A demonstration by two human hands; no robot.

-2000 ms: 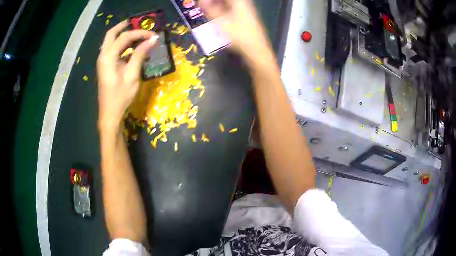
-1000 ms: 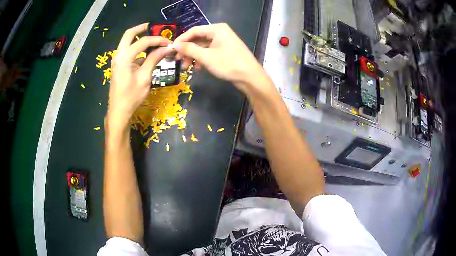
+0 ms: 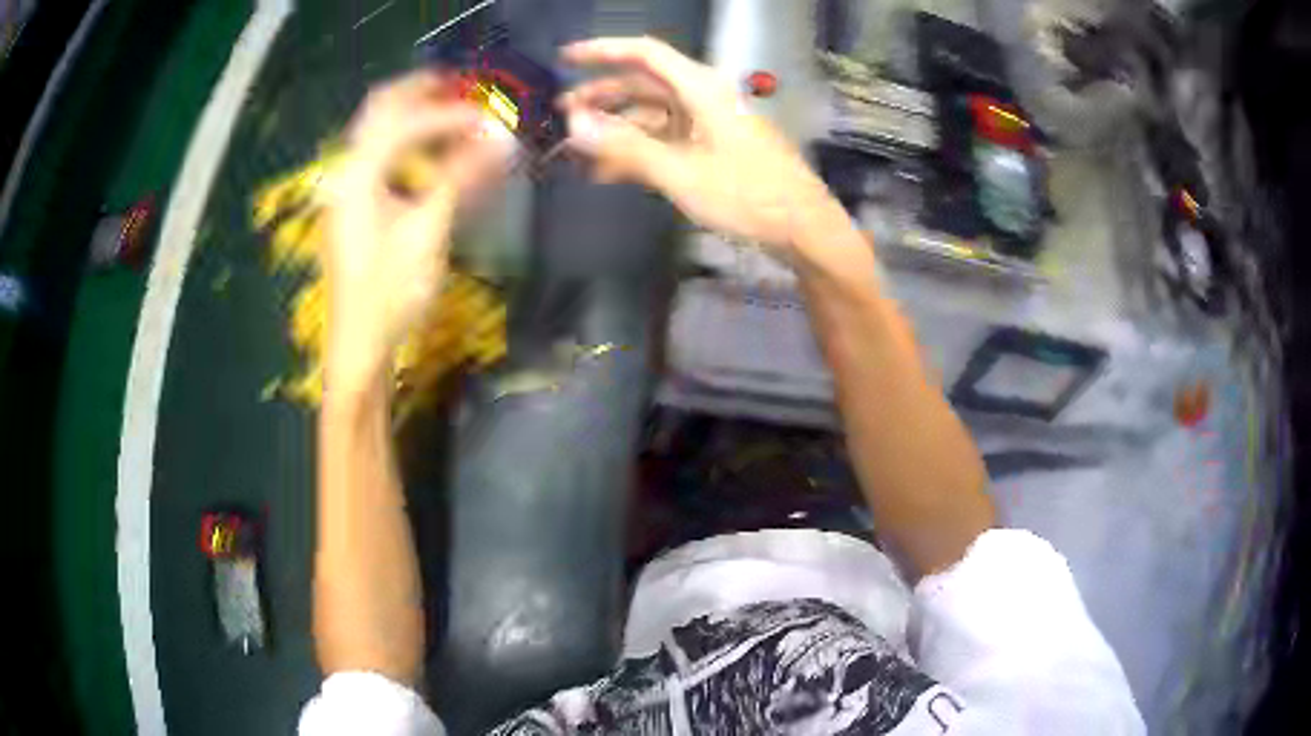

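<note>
The picture is blurred. My left hand (image 3: pixel 410 201) grips a device unit (image 3: pixel 498 216) by its side, above the yellow strips. The unit's red end with a round gold part is at the top; its lower area is a grey-green smear. My right hand (image 3: pixel 697 144) is just right of the unit, with its fingers apart and nothing visible in them. Loose yellow strips (image 3: pixel 460 338) lie heaped on the dark bench, partly hidden by my left hand and arm.
A second unit (image 3: pixel 237 582) lies at the bench's lower left; another (image 3: pixel 125 233) is on the green conveyor belt (image 3: pixel 86 431). At right is the press machine (image 3: pixel 762 324) with a red button (image 3: pixel 761 84), a control screen (image 3: pixel 1029 374) and a unit (image 3: pixel 1004 170) in its fixture.
My right hand has come away from the unit, to the right. Earlier both hands' fingertips met over it. The unit stays in my left hand. The view has shifted and blurred.
</note>
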